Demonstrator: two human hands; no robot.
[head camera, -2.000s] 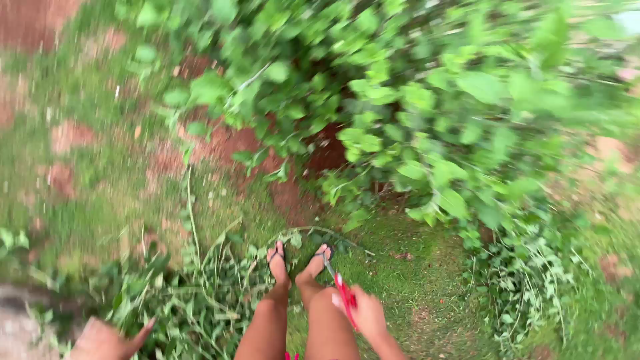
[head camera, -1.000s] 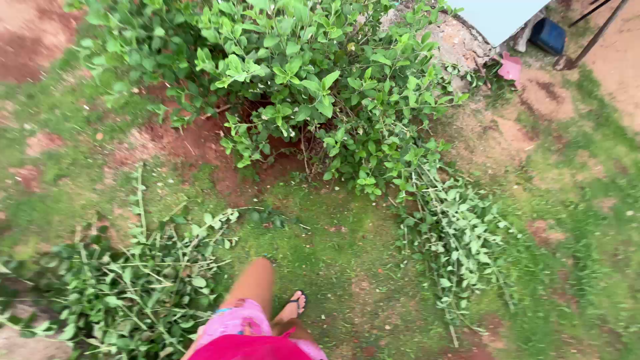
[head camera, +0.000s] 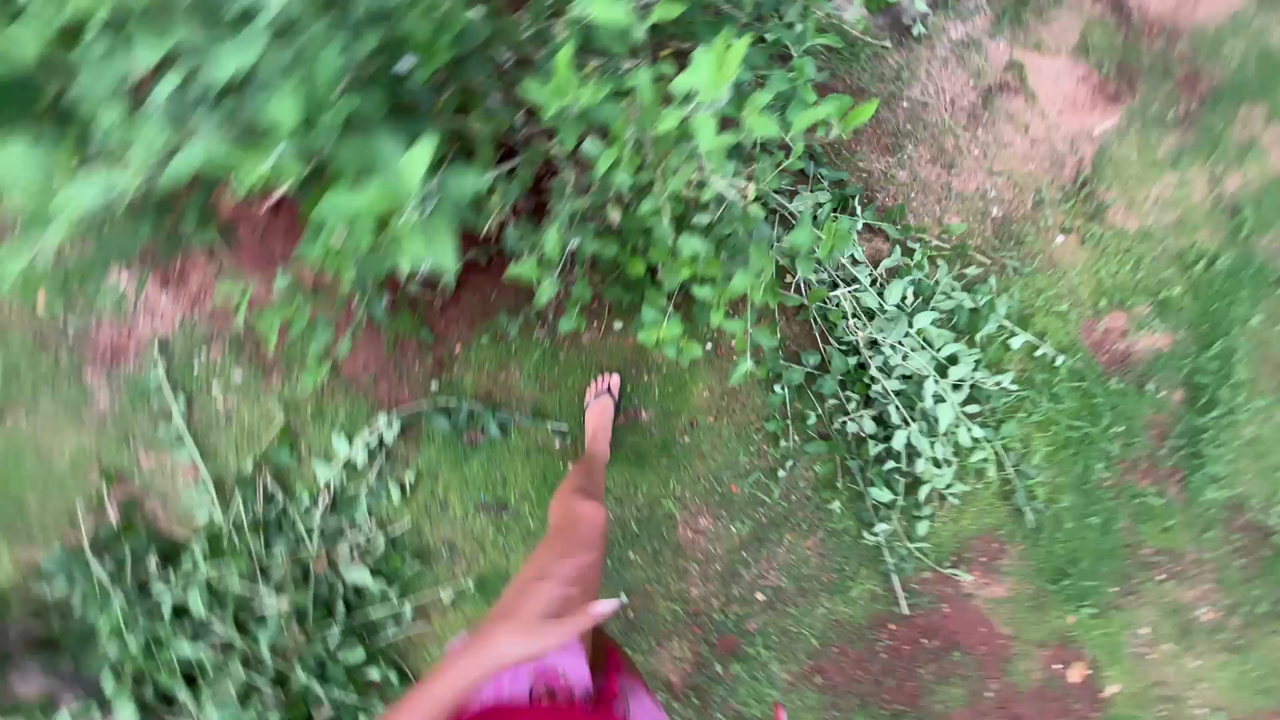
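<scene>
My left hand (head camera: 535, 620) is low in the view, blurred, in front of my bare leg and just above the pink patterned clothing (head camera: 535, 680). One digit points out to the right, and nothing shows in the hand. My right hand is out of view; only a tiny red bit (head camera: 780, 711) of some object shows at the bottom edge. Ahead of my foot in a flip-flop (head camera: 600, 405) stands a leafy green shrub (head camera: 640, 190). Cut leafy branches (head camera: 920, 370) lie on the grass right of the shrub's base.
Another heap of cut branches (head camera: 250, 580) lies at the lower left. A thin cut stem (head camera: 480, 415) lies left of my foot. Red bare soil (head camera: 930, 650) shows among the grass at the lower right, and pale soil (head camera: 1050, 100) at the upper right.
My left hand, unseen one second ago, is in view over my leg. The right hand with a red-handled tool, seen two seconds ago, has left the view. The view has shifted.
</scene>
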